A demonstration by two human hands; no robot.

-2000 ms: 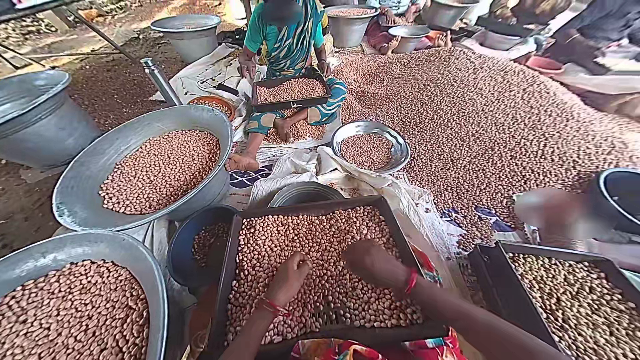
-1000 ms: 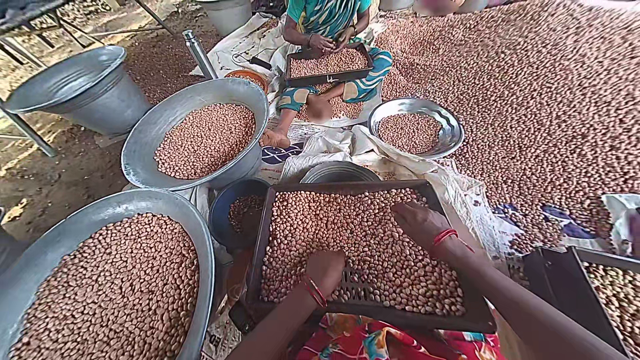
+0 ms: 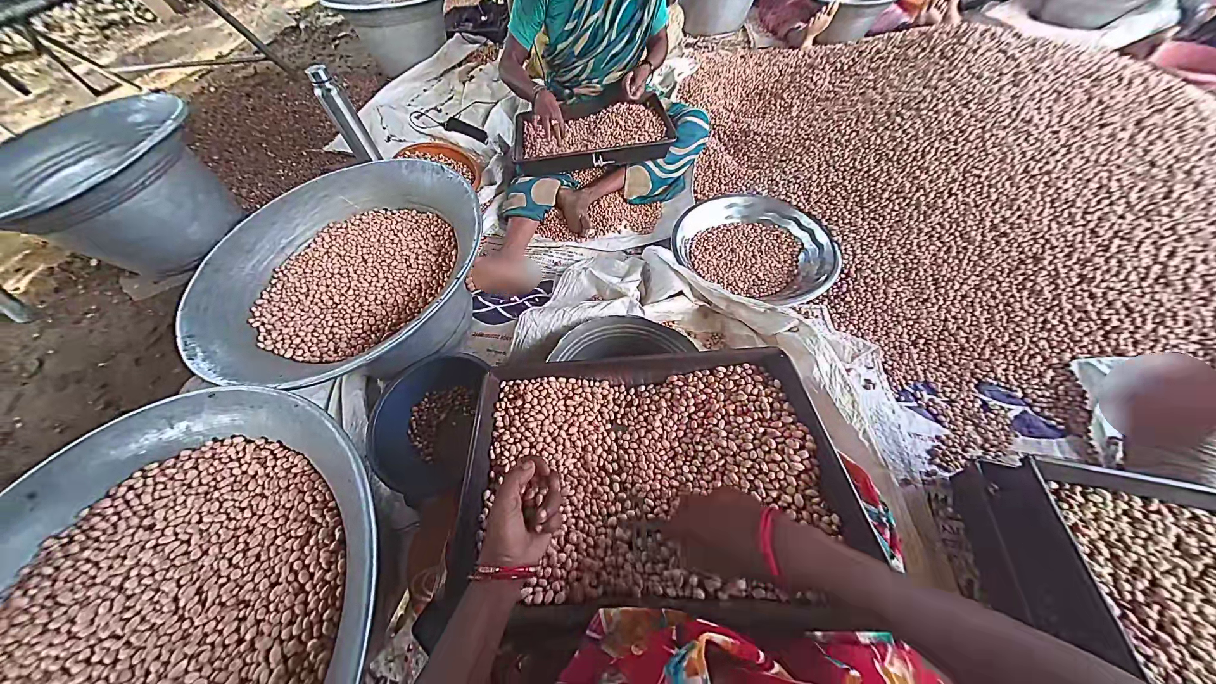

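A dark rectangular tray (image 3: 828,446) full of pinkish-brown nuts or seeds (image 3: 655,437) rests over my lap, on red patterned cloth. At the tray's left side, my left hand (image 3: 522,513) is turned partly palm up, its fingers curled around a few of the nuts. My right hand (image 3: 717,532) is lowered onto the nuts right of the middle; its fingertips are blurred, so its grip is unclear. Just left of the tray stands a dark blue basin (image 3: 388,427) with some nuts inside. Behind the tray is a grey round vessel (image 3: 622,337).
Two large metal basins (image 3: 214,328) (image 3: 180,418) of nuts stand at left, with an empty metal tub (image 3: 161,204) beyond. A steel bowl (image 3: 825,256) lies ahead, beside a large nut heap (image 3: 997,218). A person (image 3: 589,47) sits opposite with a tray. Another dark tray (image 3: 1035,560) is at right.
My left hand has moved left from the tray's near part and turned up with nuts in it. My right hand has come down from the upper right of the nuts towards the near part.
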